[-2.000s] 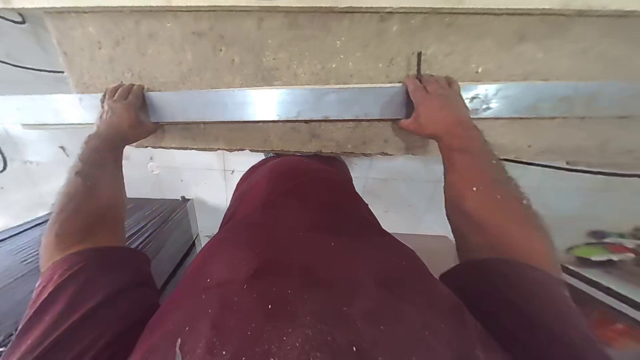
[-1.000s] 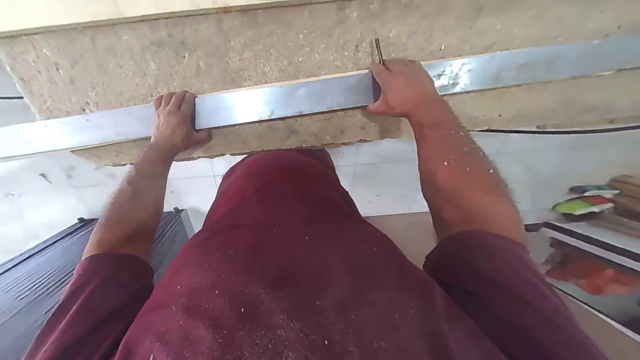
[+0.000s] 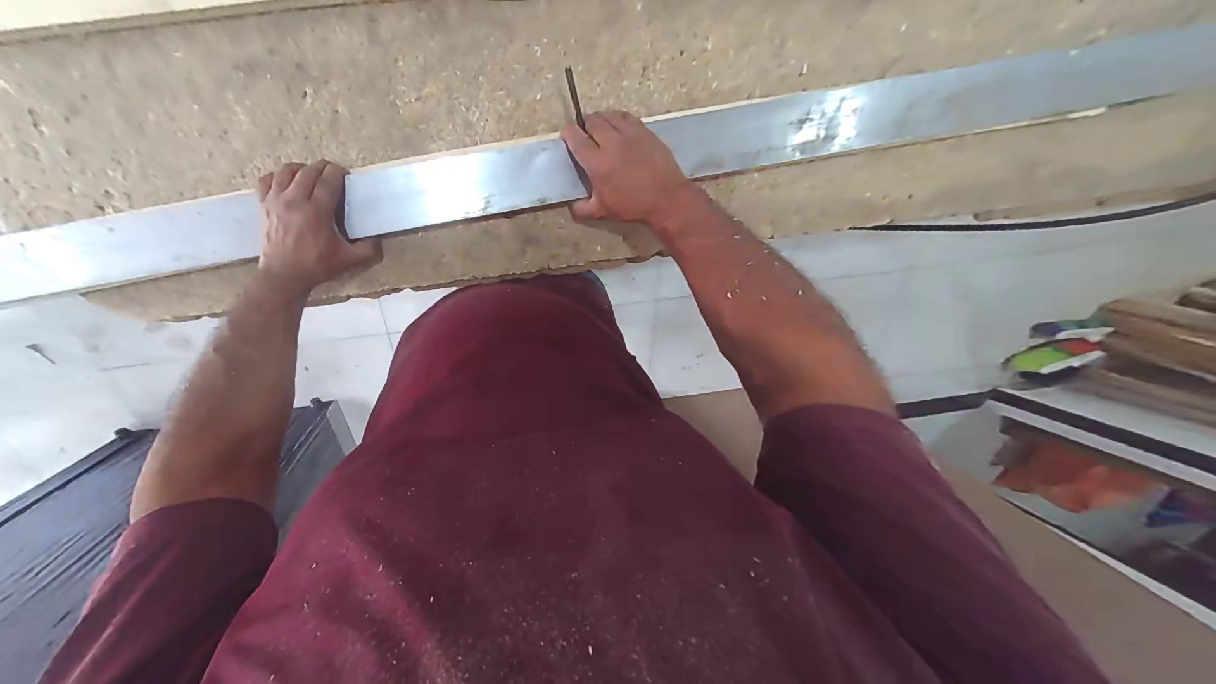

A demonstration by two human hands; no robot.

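A long, shiny metal straightedge lies slightly aslant across a rough, chip-strewn board. My left hand grips it left of the middle, fingers over the far edge and thumb at the near edge. To the right, my right hand clasps the same bar across its width. A thin dark stick, perhaps a pencil, sticks up from between the fingers of my right hand. Parts of the bar under both hands are hidden.
A dark cable runs by the board's near edge at right. Below is a white tiled floor. A dark, plastic-covered object stands at lower left. Wooden pieces and a green-and-red item lie at right.
Both hands have kept their grip on the metal bar. The view has shifted and tilted, so the bar now slants up to the right. My hands are closer together than two seconds ago.
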